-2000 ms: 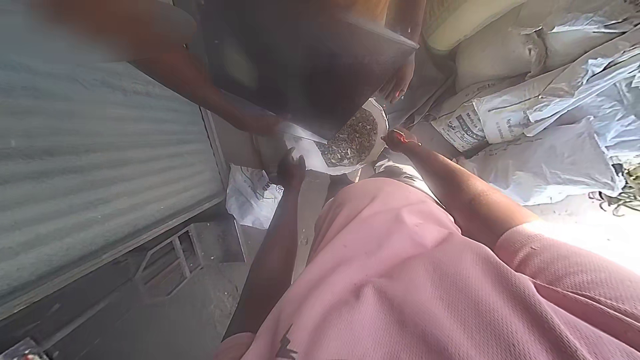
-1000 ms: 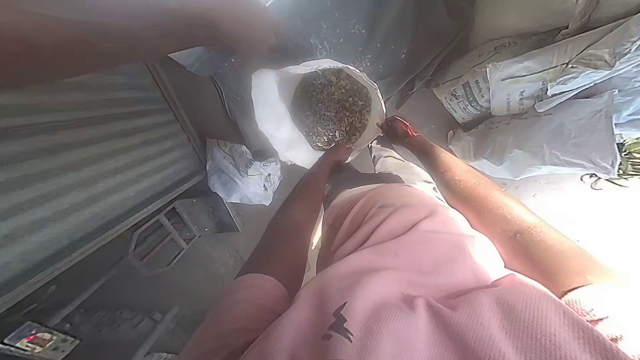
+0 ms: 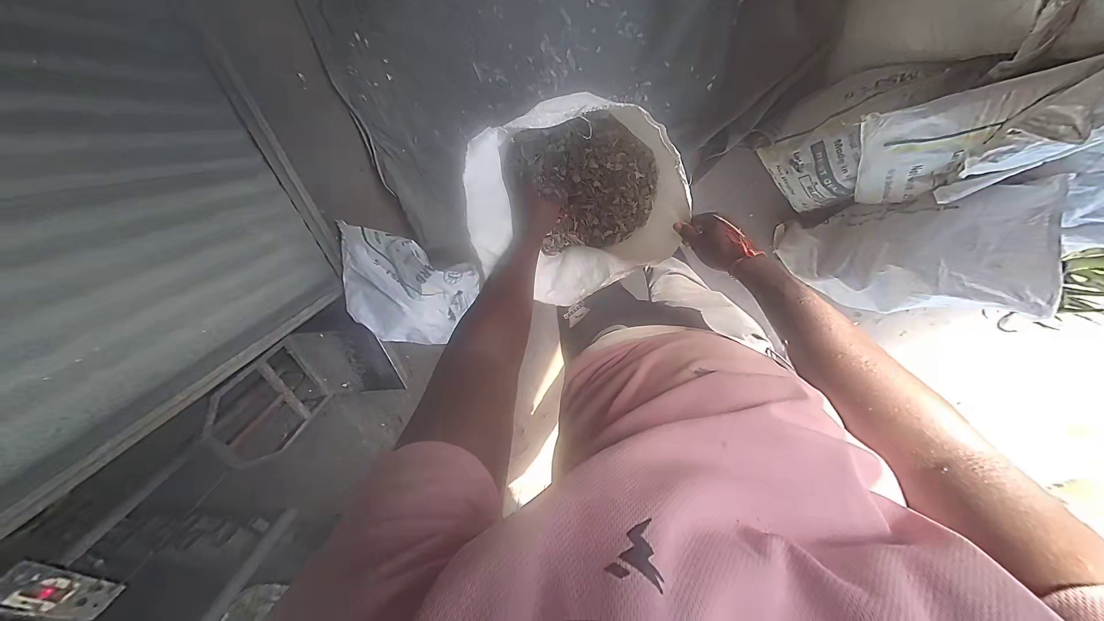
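A white woven sack [image 3: 489, 194] stands upright with its mouth wide, in front of my legs. Dry, brown-green chopped plant material [image 3: 608, 172] fills much of what shows inside. My left hand [image 3: 542, 211] reaches into the sack's near left part and touches the material; its fingers are hard to make out. At the sack's right rim, my right hand [image 3: 714, 240] pinches the edge between thumb and fingers. A dark sheet [image 3: 448, 52] strewn with small flakes lies beyond the sack.
A crumpled white sack [image 3: 405, 285] lies left of the sack, beside a corrugated metal panel [image 3: 147, 216]. Several printed woven sacks [image 3: 940, 241] are piled at the right, with green stalks [image 3: 1082, 280] near them. A metal frame [image 3: 267, 405] stands at the lower left.
The other person's arms, seen in both earlier frames, are out of view. The dark container tilted over the sack two seconds ago is gone. My left hand has moved from the rim into the sack.
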